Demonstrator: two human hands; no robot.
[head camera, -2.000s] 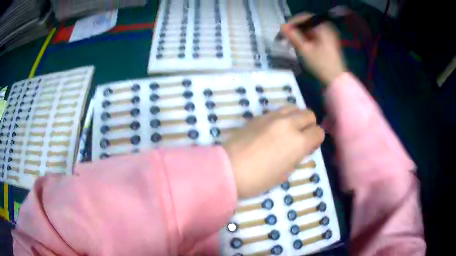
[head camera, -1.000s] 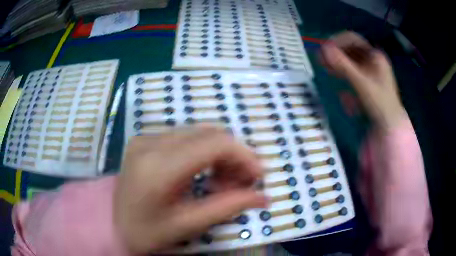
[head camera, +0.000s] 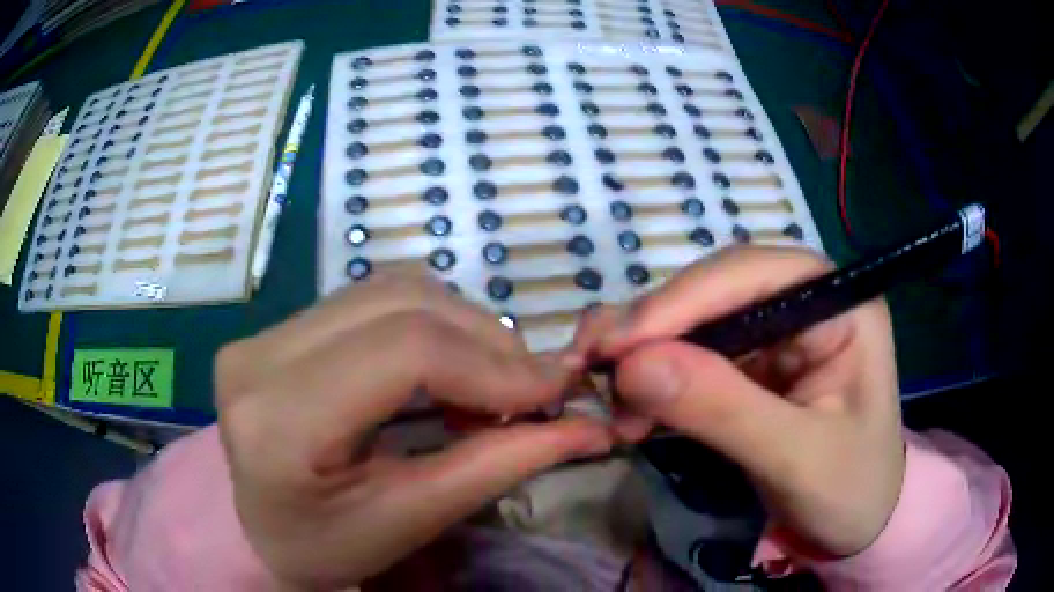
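My right hand (head camera: 774, 393) holds the thick black test probe (head camera: 832, 287), whose whitish end points up to the right. My left hand (head camera: 393, 416) has its fingertips pinched together against the probe's lower end. Something small and dark shows between the left fingers, too hidden to tell clearly. Both hands are over the near edge of the main foam tray (head camera: 451, 272). The tray holds rows of dark speaker units (head camera: 563, 158) at the ends of tan slots. Its near edge is hidden by my hands.
A second foam tray (head camera: 162, 283) lies left, with a white pen (head camera: 281, 185) beside it. A third tray (head camera: 578, 21) is behind. A green label (head camera: 123, 377) is front left. A red lead (head camera: 852, 127) and a red-brown square (head camera: 818, 132) lie right. Yellow paper (head camera: 28, 197) is far left.
Both hands have come together at the front, my right from the back right and my left off the tray. The black probe now shows clearly in my right hand. The view has shifted down.
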